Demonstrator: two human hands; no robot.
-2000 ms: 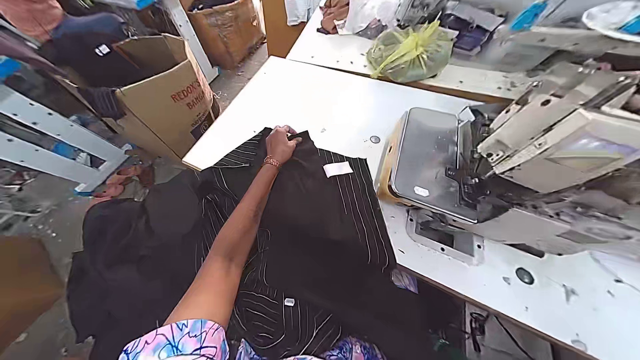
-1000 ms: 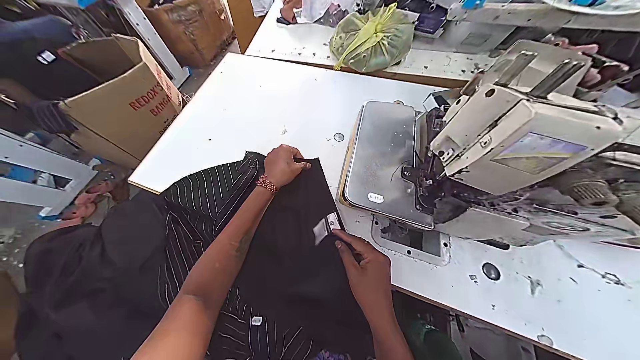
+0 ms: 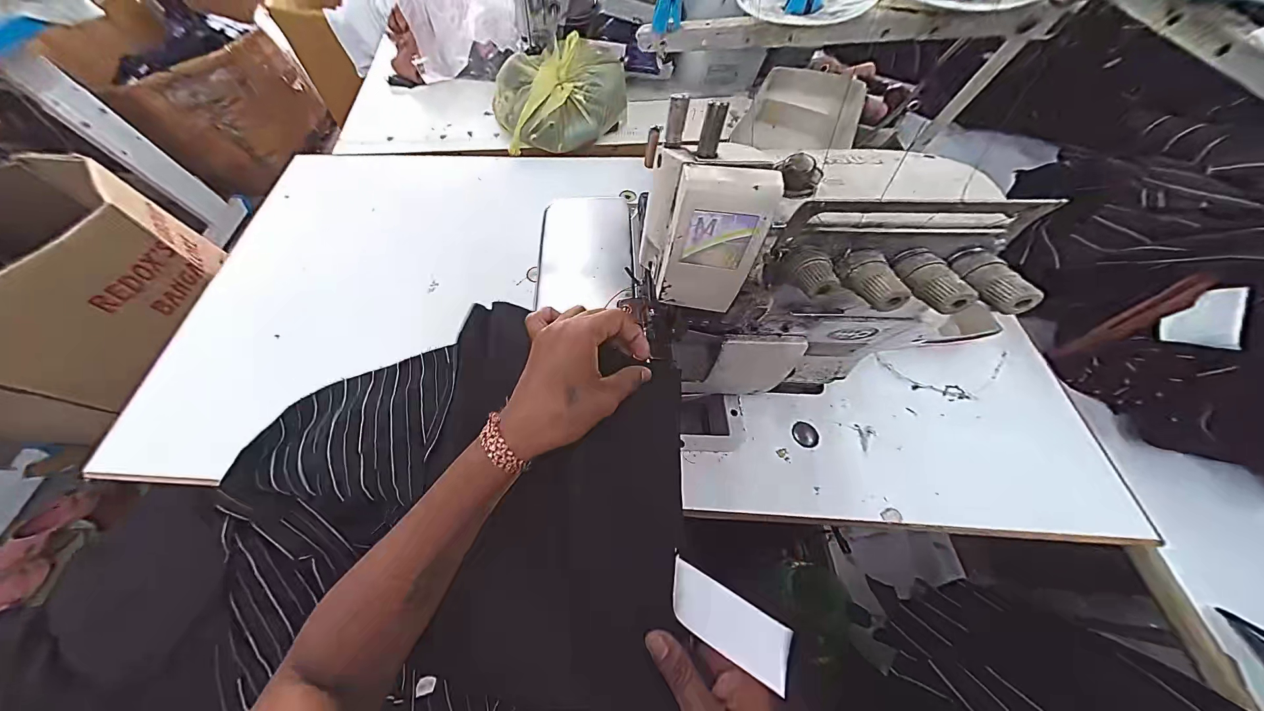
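A black fabric piece (image 3: 583,553) lies over the table's front edge, its top end at the needle area of an overlock sewing machine (image 3: 726,237). My left hand (image 3: 578,375), with a beaded bracelet at its wrist, pinches the fabric close to the presser foot. Low in the view, my right hand (image 3: 706,676) grips the fabric's right edge, beside a white label (image 3: 736,622) that sticks out there. Pinstriped black fabric (image 3: 365,425) spreads to the left of the plain piece. The machine's metal plate (image 3: 585,255) is just beyond my left hand.
The white table (image 3: 267,267) extends left and right of the machine. A cardboard box (image 3: 99,286) stands at the left. Behind are a tied yellow-green plastic bag (image 3: 561,94) and another worktable. Thread tension knobs (image 3: 913,279) face forward. More dark striped fabric (image 3: 1165,217) lies at the right.
The black fabric and my left hand have moved right to the machine's needle area. My right hand, unseen at first, came to the fabric's edge and is now lower along it. The view has shifted right.
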